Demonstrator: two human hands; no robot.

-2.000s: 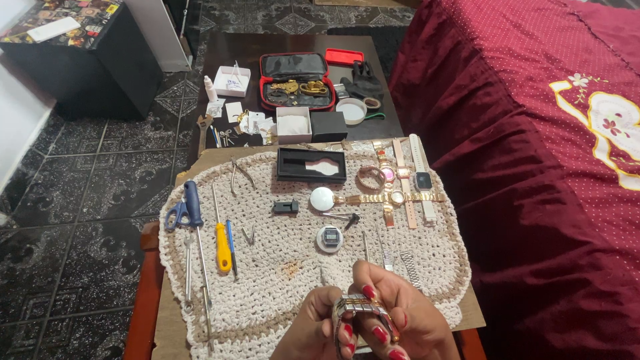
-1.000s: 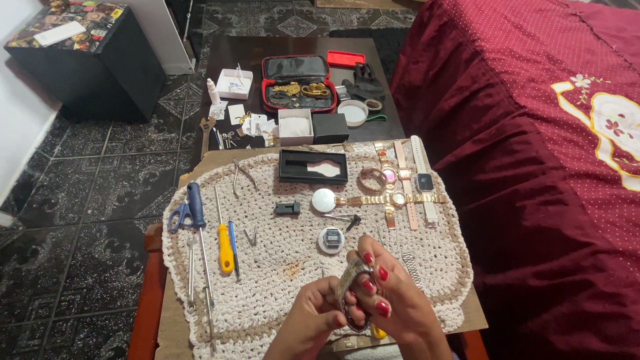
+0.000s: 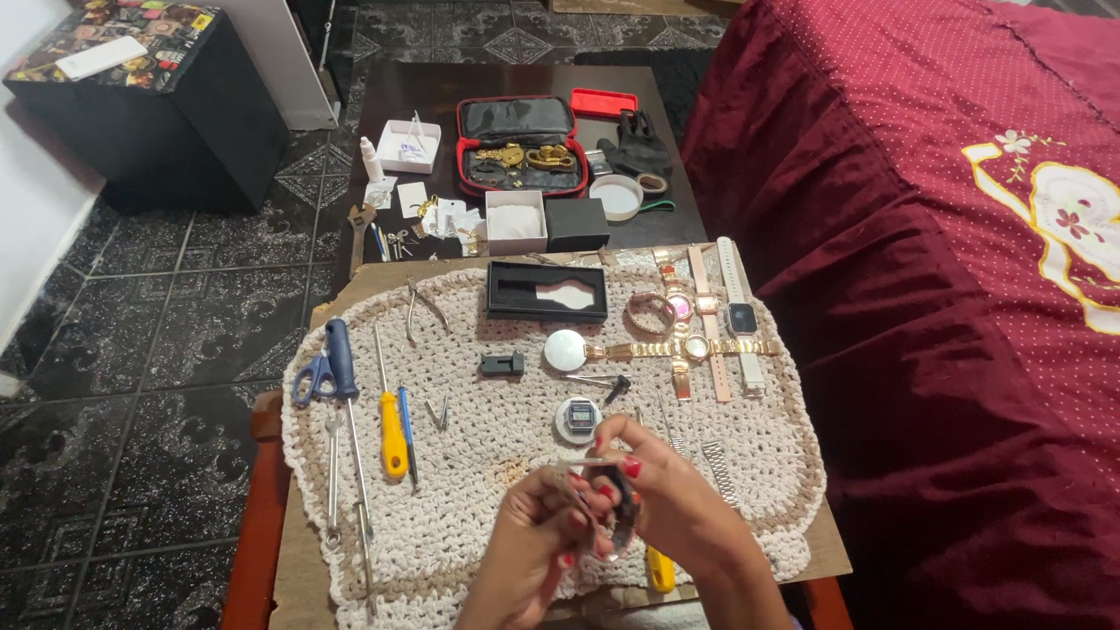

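Note:
My left hand (image 3: 547,525) and my right hand (image 3: 656,490) meet over the lower middle of a crocheted mat (image 3: 472,516). Between them is a wristwatch (image 3: 623,516), its band curved and partly hidden by the fingers. My left fingers grip its near side. The right thumb and forefinger pinch a thin metal piece at its top, blurred. Just beyond lies a digital watch case (image 3: 580,417) on a round white lid. Loose metal link bands (image 3: 722,472) lie right of the right hand. A yellow handle (image 3: 661,570) shows below the right wrist.
On the mat's left lie a blue-handled screwdriver (image 3: 341,359), scissors (image 3: 313,381), a yellow screwdriver (image 3: 394,437) and pliers (image 3: 411,311). Several watches (image 3: 697,347) lie at right, near a black box (image 3: 547,293). Behind are a red-edged case (image 3: 522,166), a black glove (image 3: 639,144) and small boxes (image 3: 516,223).
Both hands have turned the watch from a flat, sideways hold to an upright one. The right thumb and forefinger now pinch a thin metal piece above it.

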